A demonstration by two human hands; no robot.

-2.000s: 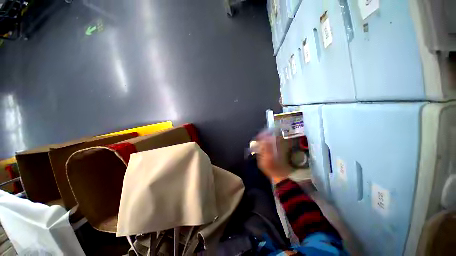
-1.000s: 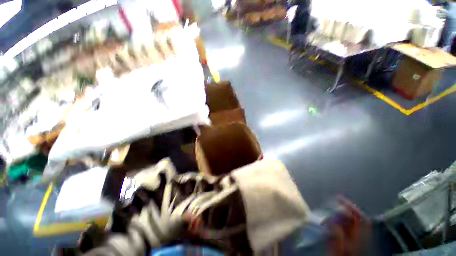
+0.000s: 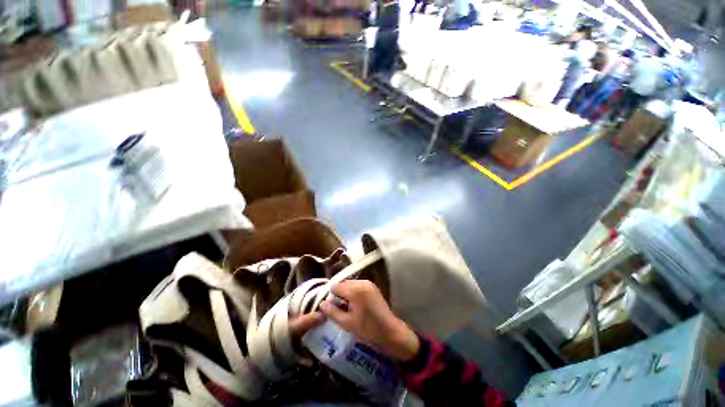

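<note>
Several nested beige handbags (image 3: 429, 266) hang over my left forearm, bunched at the bottom centre with their long strap handles (image 3: 226, 322) looping up. My right hand (image 3: 367, 316) is shut on the top end of a white-and-purple printed packet (image 3: 362, 364). My left hand (image 3: 305, 323) shows only as a thumb or fingertips at the packet's upper left corner, pinching it; the rest is hidden by the straps and bags. The packet's lower part runs down beside my right sleeve.
A white-covered table (image 3: 71, 211) at left holds a row of beige bags (image 3: 103, 71) and a dark-and-white item. Open brown cartons (image 3: 266, 171) stand beside it. Blue cabinets (image 3: 628, 370) and a metal rack (image 3: 568, 294) are at lower right. Another table (image 3: 445, 99) and people are beyond the grey floor.
The view has swung from the blue cabinets and an opened drawer to the tables. My right hand has moved from the drawer to in front of the bags, and the packet is now between both hands.
</note>
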